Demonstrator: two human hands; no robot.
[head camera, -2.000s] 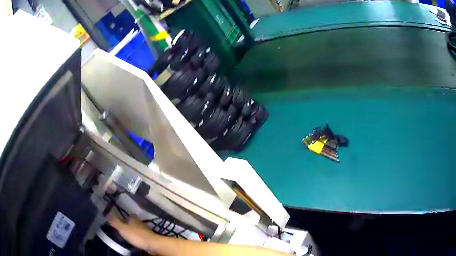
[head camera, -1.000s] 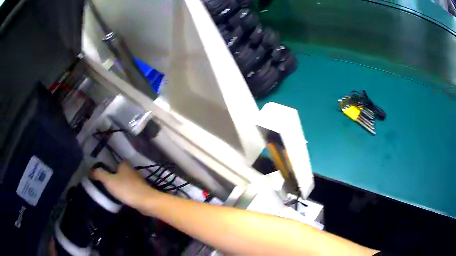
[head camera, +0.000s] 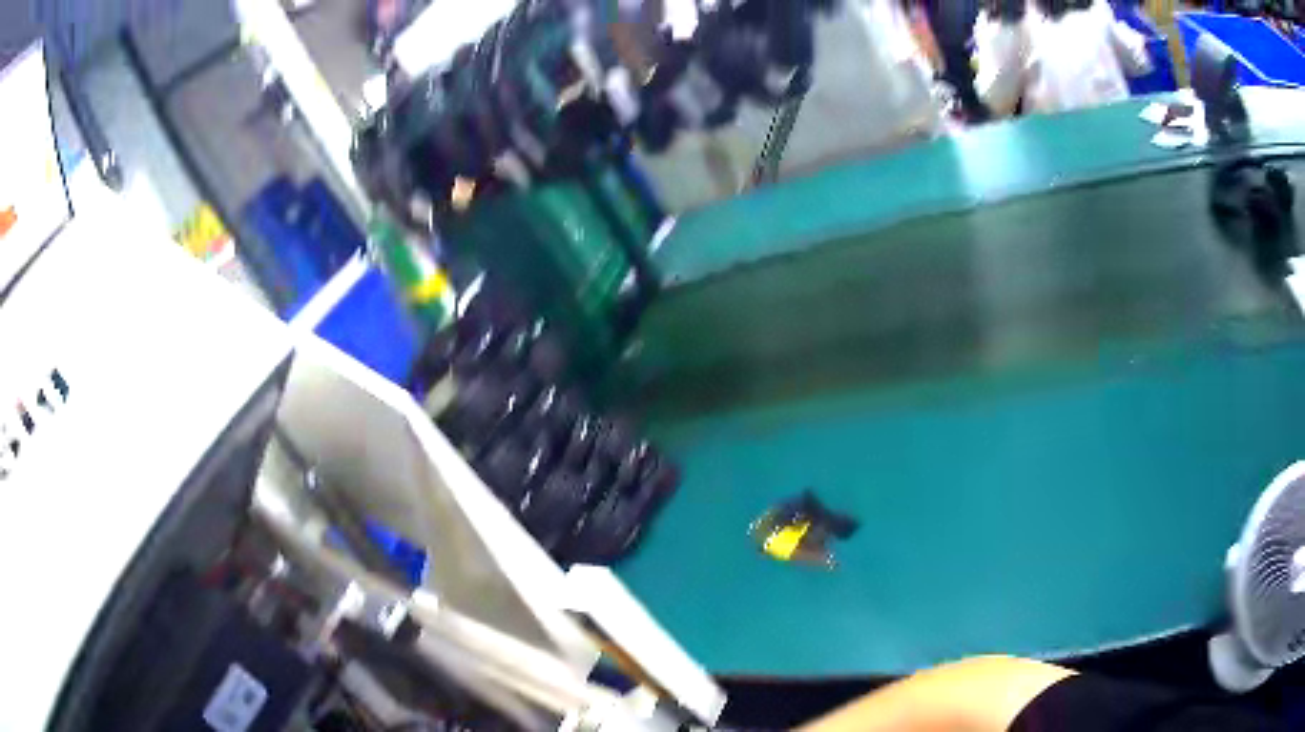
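The cream-white test box (head camera: 158, 358) stands at the left with its lid raised. The lid's dark underside shows a white label (head camera: 236, 699) at the bottom left. Part of the box's inside, with blurred metal parts and wires, shows beside it. A bare forearm with a dark sleeve crosses the bottom edge at the right; its hand is cut off by the frame. Neither my left hand nor my right hand is in view, so I cannot see whether they hold anything.
Stacked black headphones (head camera: 551, 451) stand beside the box on the green belt (head camera: 1030, 515). A bundle with a yellow block (head camera: 787, 539) lies on the belt. A white fan (head camera: 1278, 572) is at the right. Headphones (head camera: 1259, 200) lie farther back. Blue bins (head camera: 358, 322) and people in white (head camera: 1066, 57) are behind.
The view has swung up and right, bringing in the fan, far headphones and people. The hand that was on a black, white-banded thing inside the box has left the picture.
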